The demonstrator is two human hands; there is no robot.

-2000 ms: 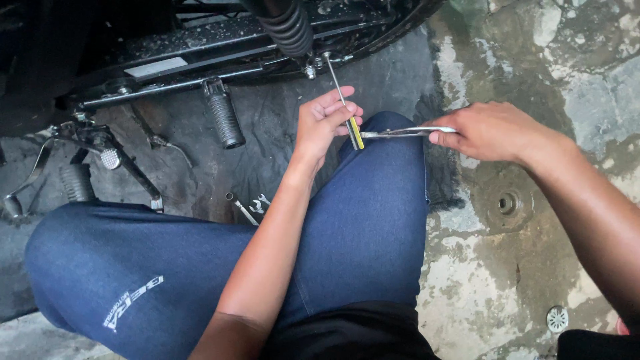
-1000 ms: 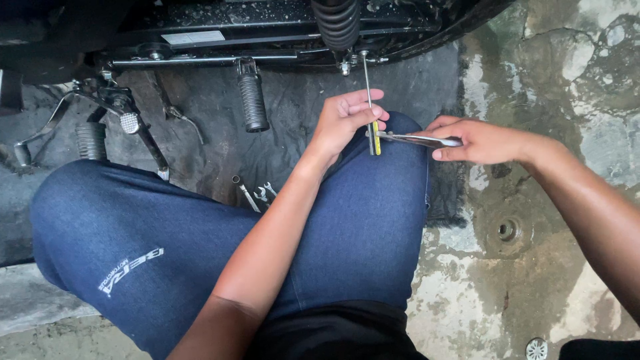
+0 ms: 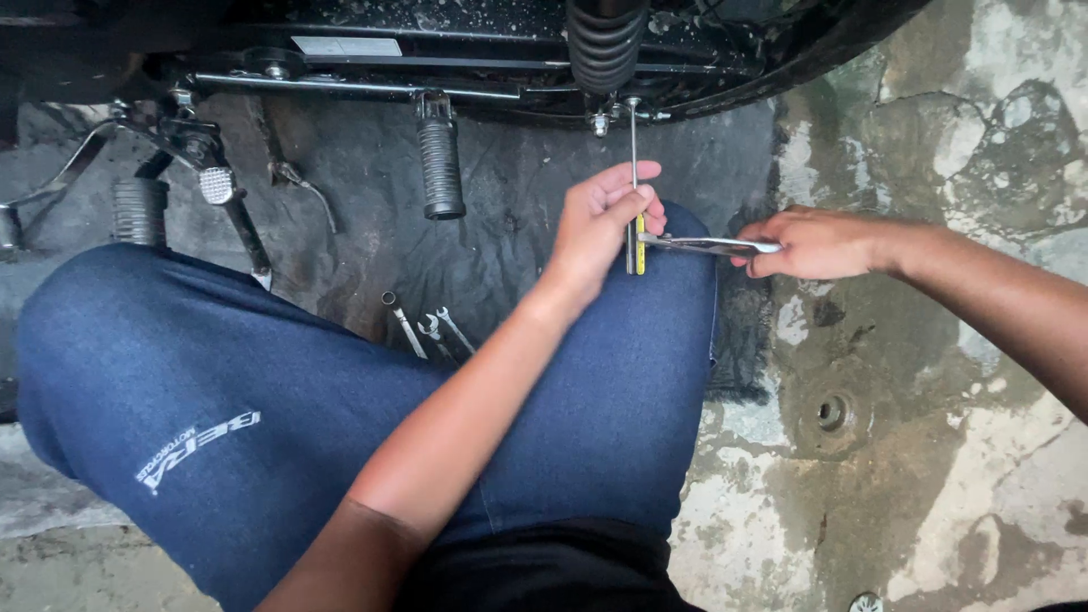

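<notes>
My left hand (image 3: 595, 225) grips a screwdriver (image 3: 641, 248) by its yellow and dark handle. Its thin metal shaft points up to the lower side of a motorcycle, near a bolt (image 3: 600, 125) below the coil-spring shock absorber (image 3: 605, 42); the exact contact of the tip is too small to tell. In my right hand (image 3: 803, 244) is a metal hand tool, apparently pliers (image 3: 710, 245), whose far end meets the screwdriver handle from the right. My right fingers partly hide the tool.
A rubber footpeg (image 3: 439, 166) juts out from the motorcycle. Several wrenches (image 3: 406, 327) lie on the dark cloth (image 3: 510, 255) beside my leg. Further left are the foot levers and stand. Stained concrete with a drain hole (image 3: 831, 412) lies to the right.
My right hand has moved from a lower grip to one closer around the tool, which still meets the screwdriver handle. My left hand keeps hold of the screwdriver. The view has shifted slightly.
</notes>
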